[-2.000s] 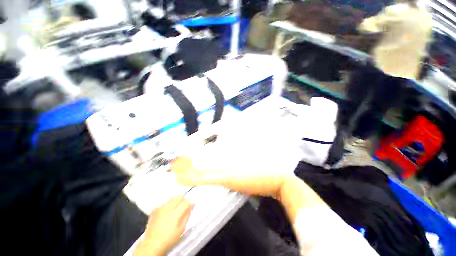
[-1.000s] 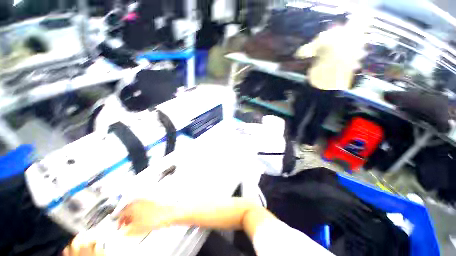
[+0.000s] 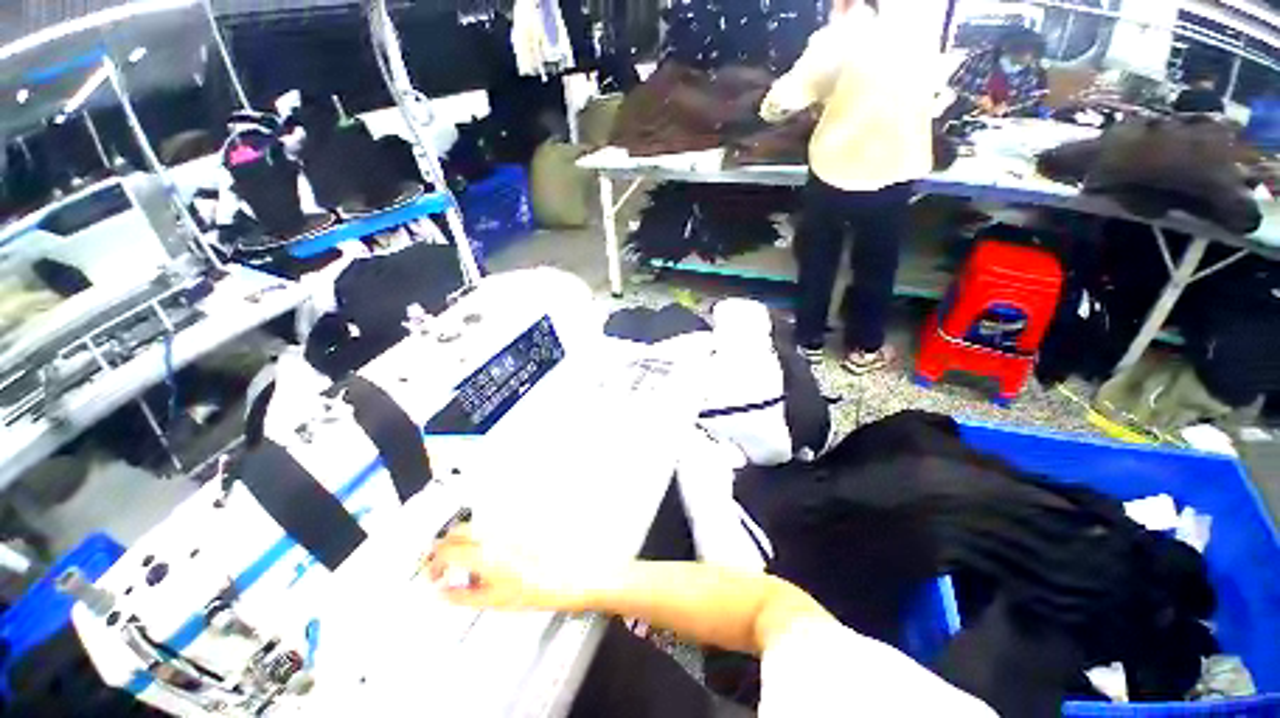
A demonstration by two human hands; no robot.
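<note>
The white lockstitch machine (image 3: 169, 575) with a blue stripe lies at the lower left. Two black fabric strips (image 3: 298, 502) drape over its head. Its dark control panel (image 3: 498, 376) is at the far end. The presser foot and needle area (image 3: 278, 665) is near the bottom edge. My right hand (image 3: 484, 572) is over the white machine bed (image 3: 562, 484), fingers curled, beside a small dark tool (image 3: 452, 522), perhaps the thread snips. Whether it grips anything is unclear. My left hand is out of the picture.
A blue bin (image 3: 1207, 491) full of black garments (image 3: 898, 505) stands at the right. White cloth (image 3: 751, 393) hangs beyond the bed. A person (image 3: 863, 154) stands at a far table, near a red stool (image 3: 994, 316). A blue basket (image 3: 56, 596) is at the left.
The view has swung right and steadied, showing more of the bin and far tables. My left hand has gone out of the picture. My right hand has moved from near the needle toward the small dark tool.
</note>
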